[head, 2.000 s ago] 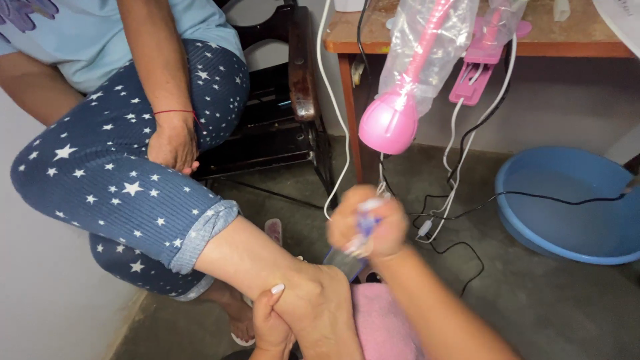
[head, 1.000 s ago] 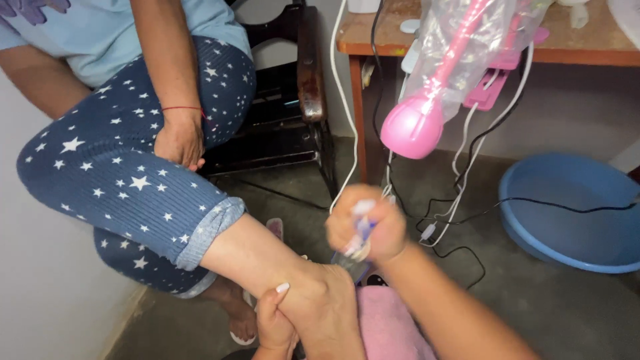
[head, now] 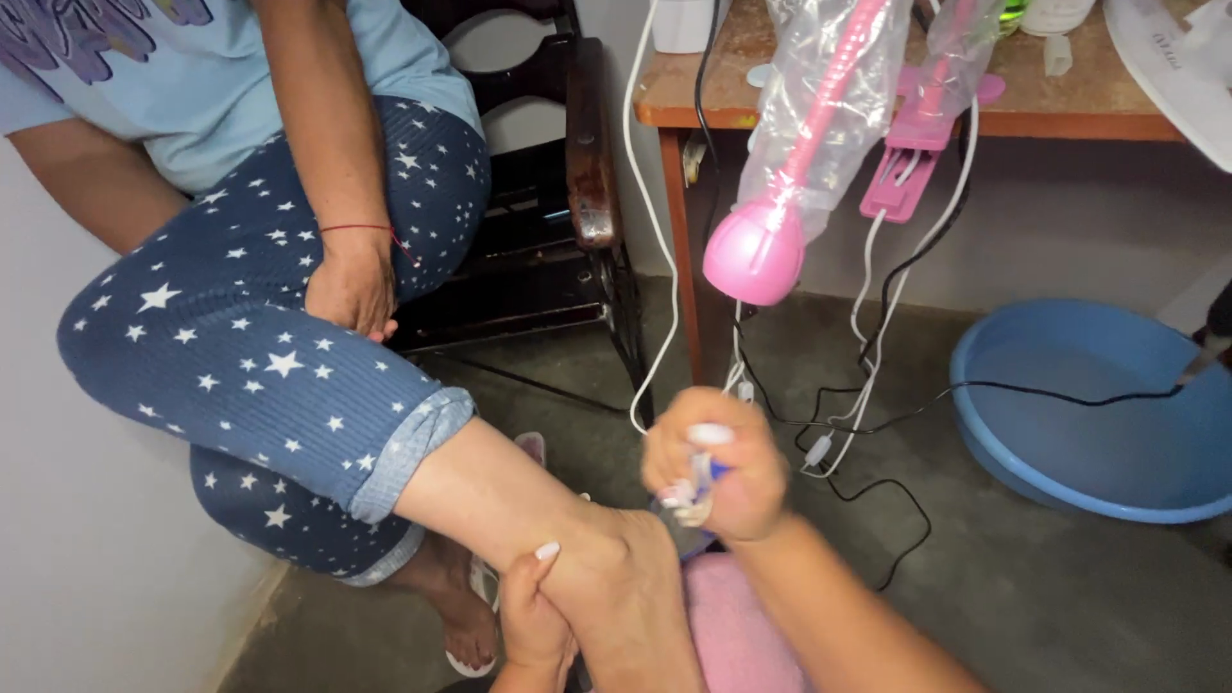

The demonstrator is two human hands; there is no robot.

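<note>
The bare foot and ankle (head: 616, 568) of a seated person stretch toward me, beside a pink towel (head: 736, 626). My left hand (head: 534, 611) grips the ankle from below, its thumb lying on the skin. Near the heel, my right hand (head: 717, 462) is closed around a small tool with a blue and whitish handle (head: 695, 491); motion blur and my fingers hide what kind it is. A dark bluish part shows below that fist, partly hidden.
A pink gooseneck lamp (head: 756, 252) in clear plastic hangs from the wooden table (head: 1068, 125). Cables (head: 871, 423) trail over the floor to the right of my fist. A blue basin (head: 972, 433) with cloudy water stands at the right. Behind the leg is a dark chair (head: 539, 318).
My right hand has shifted slightly about the heel, still closed on the tool. My left hand keeps its hold on the ankle.
</note>
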